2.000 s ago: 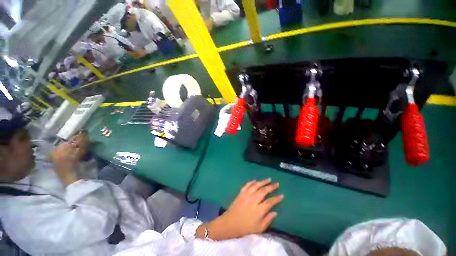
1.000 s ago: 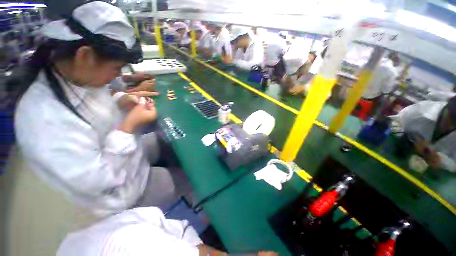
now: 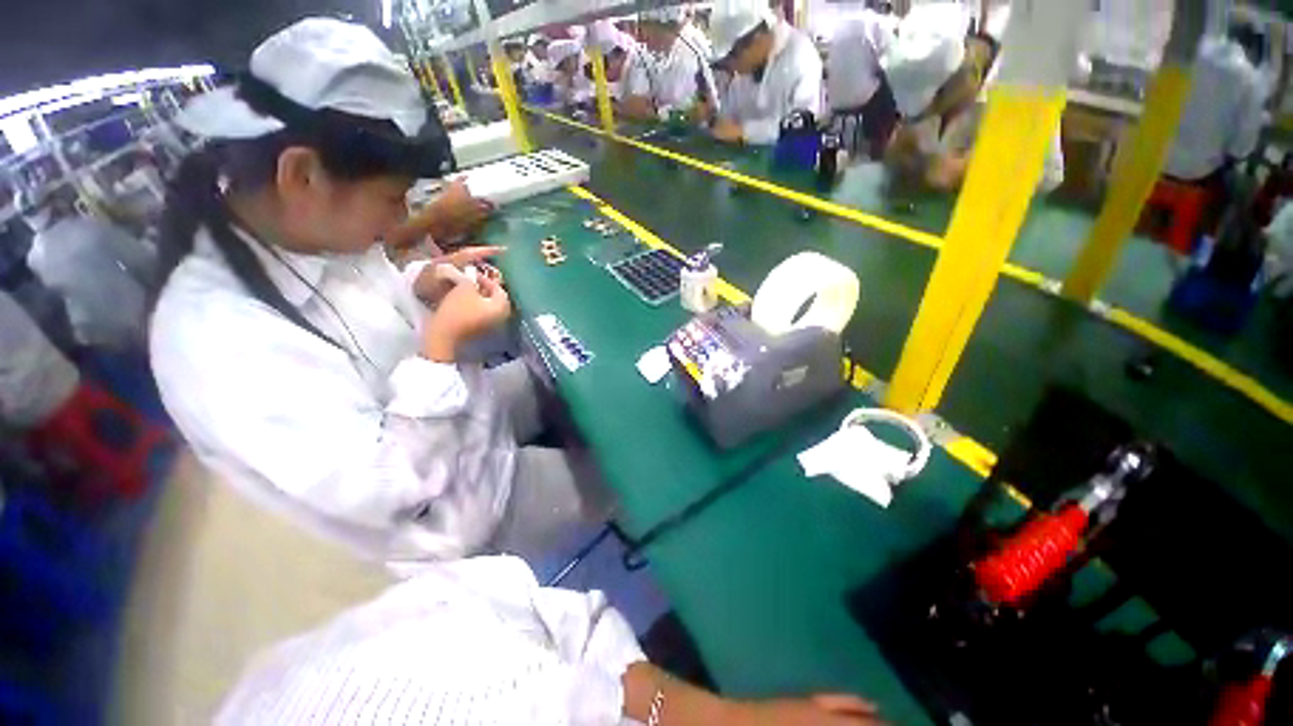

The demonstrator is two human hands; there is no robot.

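Observation:
The black pressing fixture (image 3: pixel 922 603) stands on the bench at the lower right, cut off by the picture's edge. One toggle clamp with a red ribbed grip (image 3: pixel 1032 556) shows clearly, and a second red grip (image 3: pixel 1245 702) is partly cut off. My left hand (image 3: pixel 794 708) lies low at the bottom edge, left of the fixture. Only its upper side and some fingers show, so its grasp is hidden. My right hand is out of the picture.
The grey tape dispenser (image 3: pixel 759 376) with a pale tape roll (image 3: pixel 805 294), a white ring (image 3: pixel 908 443) over a crumpled wipe (image 3: pixel 858 461), and a yellow post (image 3: pixel 978 241) stand behind. A bottle (image 3: pixel 699 280) is near a black grid tray (image 3: pixel 650 272). A neighbour in white (image 3: pixel 340 411) sits left.
The view has swung left, so the fixture has moved to the lower right and the neighbour shows more fully. My left hand, fully seen before with fingers spread, is now cut by the bottom edge.

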